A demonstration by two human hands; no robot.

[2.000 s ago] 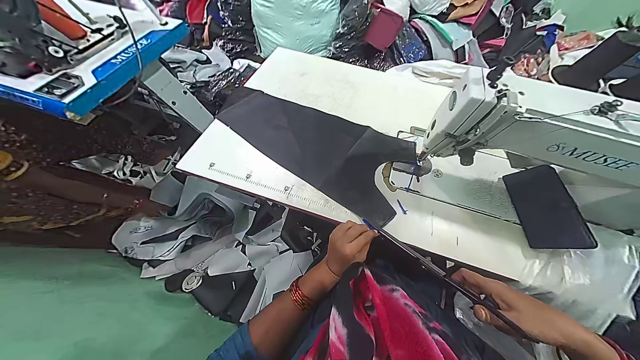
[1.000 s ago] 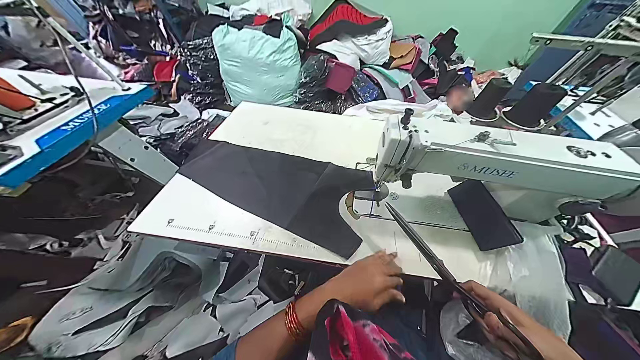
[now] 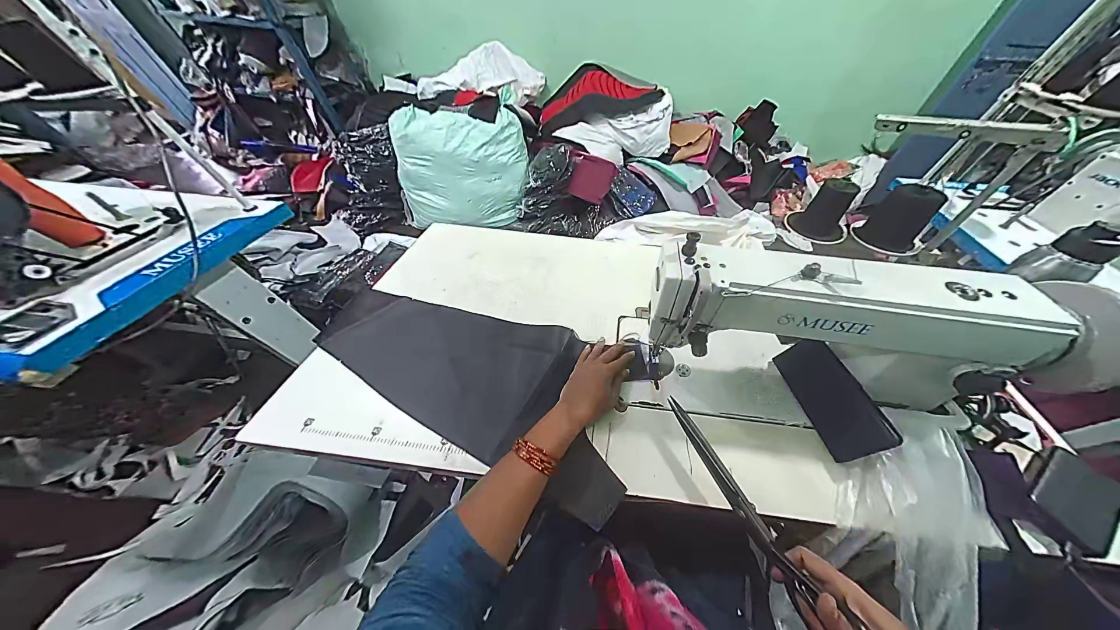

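Observation:
A dark fabric piece (image 3: pixel 472 363) lies across the white sewing table (image 3: pixel 516 271), one end under the needle area of a Musee sewing machine (image 3: pixel 840 319). My left hand (image 3: pixel 597 381) presses on the fabric just left of the presser foot, fingers towards the needle; whether it pinches the cloth cannot be told. Low at the right, my right hand (image 3: pixel 831 595) holds long metal scissors (image 3: pixel 726 481) by the handles. Their blades point up and left over the front of the table, and look closed. A dark flat rectangular item (image 3: pixel 836 401) rests beside the machine body.
Clear plastic sheeting (image 3: pixel 919 499) hangs over the table's right front corner. Two black thread cones (image 3: pixel 901 217) stand behind the machine. Another machine table (image 3: pixel 157 254) is at the left. Fabric scraps (image 3: pixel 254 525) heap below, and a pale green bundle (image 3: pixel 459 166) sits behind.
My left hand has moved from the table's front edge onto the fabric by the needle. The fabric's end now reaches under the needle area. The view has swung upward.

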